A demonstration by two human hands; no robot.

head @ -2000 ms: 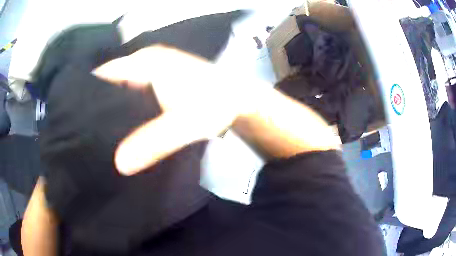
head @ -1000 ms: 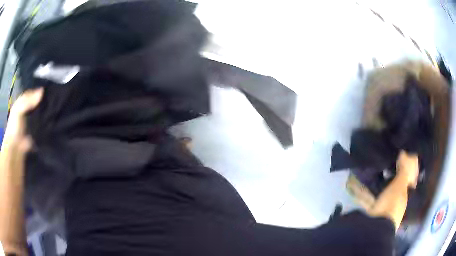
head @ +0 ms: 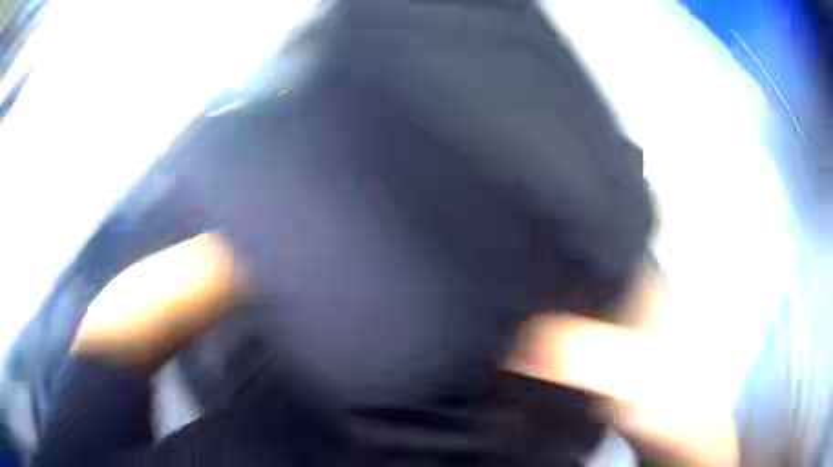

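Note:
A large piece of black cloth (head: 411, 201) fills the middle of the head view, strongly blurred, held up in front of me. My left hand (head: 164, 292) is at the cloth's left edge, its fingers hidden behind or in the cloth. My right hand (head: 594, 351) is at the cloth's lower right edge, with its fingertips against it and blurred. Both hands appear to hold the cloth. Folds and single plies cannot be told apart.
A white surface (head: 722, 173) shows on both sides of the cloth, overexposed. A blue area (head: 744, 36) is at the top right corner. Other details are too blurred to tell.
My right hand has come from the cardboard box at the right to the black cloth. The cloth now fills the middle, and the box is out of view.

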